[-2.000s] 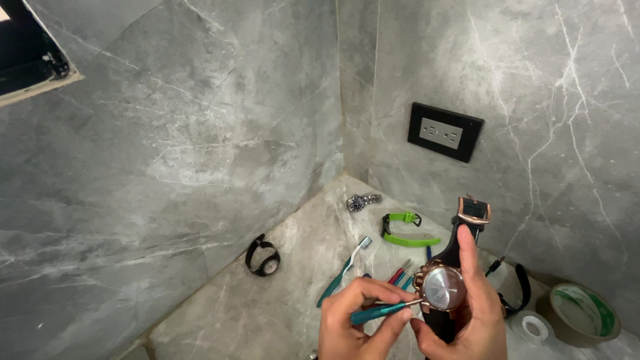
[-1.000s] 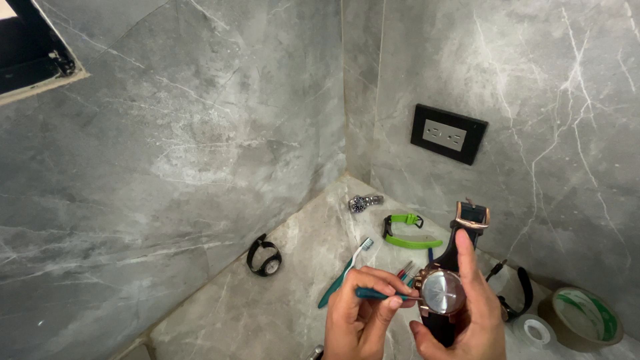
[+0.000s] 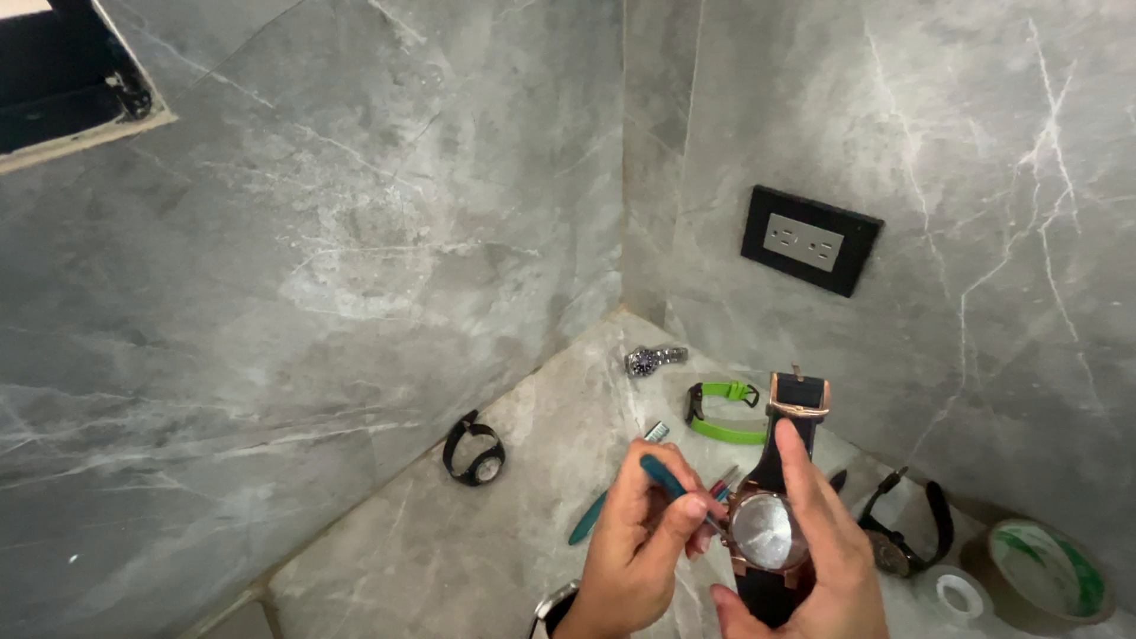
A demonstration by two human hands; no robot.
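My right hand (image 3: 830, 550) holds a wristwatch with a rose-gold case (image 3: 765, 531) and a black strap, its buckle upward and the round face toward me. In my left hand (image 3: 635, 541) is a small teal-handled tool (image 3: 663, 477), gripped between thumb and fingers. The tool's thin tip meets the left edge of the watch case, among the side buttons; the exact contact is too small to tell. Behind my left hand lies a teal and white toothbrush (image 3: 587, 519), partly hidden. Small red and teal tools (image 3: 723, 484) show between my hands.
On the marble-look counter (image 3: 390, 541) lie a black watch (image 3: 475, 451), a metal-band watch (image 3: 655, 359), a green-strap watch (image 3: 728, 432) and another black watch (image 3: 892, 550). A white ring (image 3: 961, 596) and a tape roll (image 3: 1047, 568) stand at right. A power outlet (image 3: 812, 240) is on the wall.
The teal tool in my left hand has tilted, its handle end now pointing up and left. My right hand still holds the watch.
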